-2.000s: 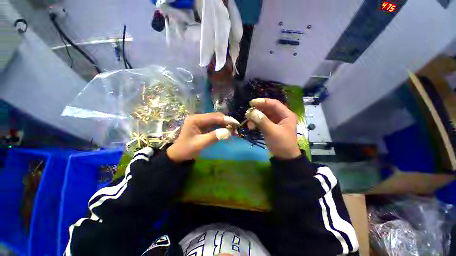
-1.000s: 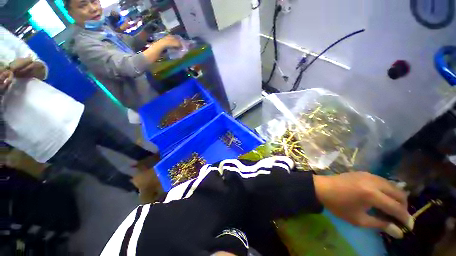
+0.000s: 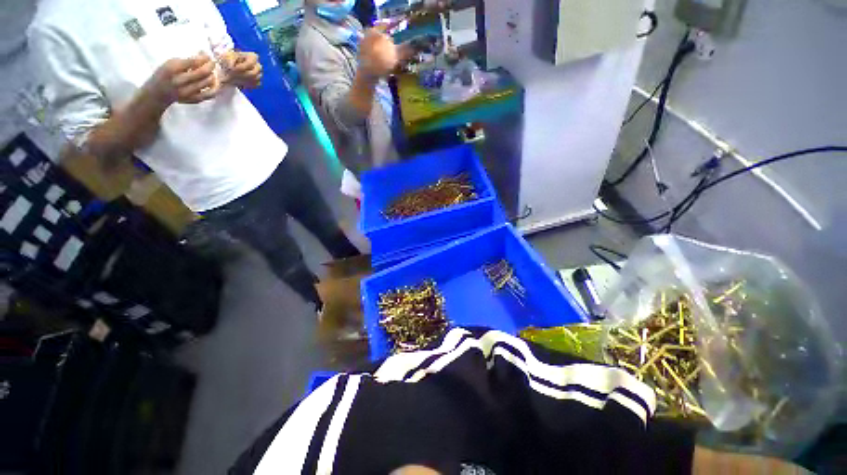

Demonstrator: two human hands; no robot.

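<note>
Both of my hands are out of the picture; only my left sleeve, black with white stripes, and a bit of bare wrist at the lower right edge show. The clear plastic bag (image 3: 789,343) lies open at the right, with gold-coloured metal pieces (image 3: 659,357) heaped in and at its mouth. The near blue bin (image 3: 464,269) holds a heap of gold and dark pieces (image 3: 411,315) at its left and a small bunch of silvery pieces (image 3: 504,280) at its right. The far blue bin (image 3: 432,229) holds brownish pieces (image 3: 432,197).
A person in a white shirt (image 3: 200,130) stands at the left, hands raised together. Another person in grey (image 3: 339,79) is at a green-topped bench (image 3: 464,107). Black crates (image 3: 84,250) are stacked at the left. Cables (image 3: 687,199) hang by the grey cabinet.
The view has swung left from the bench to the bins and people. My hands have left the picture. The person in grey has raised a hand.
</note>
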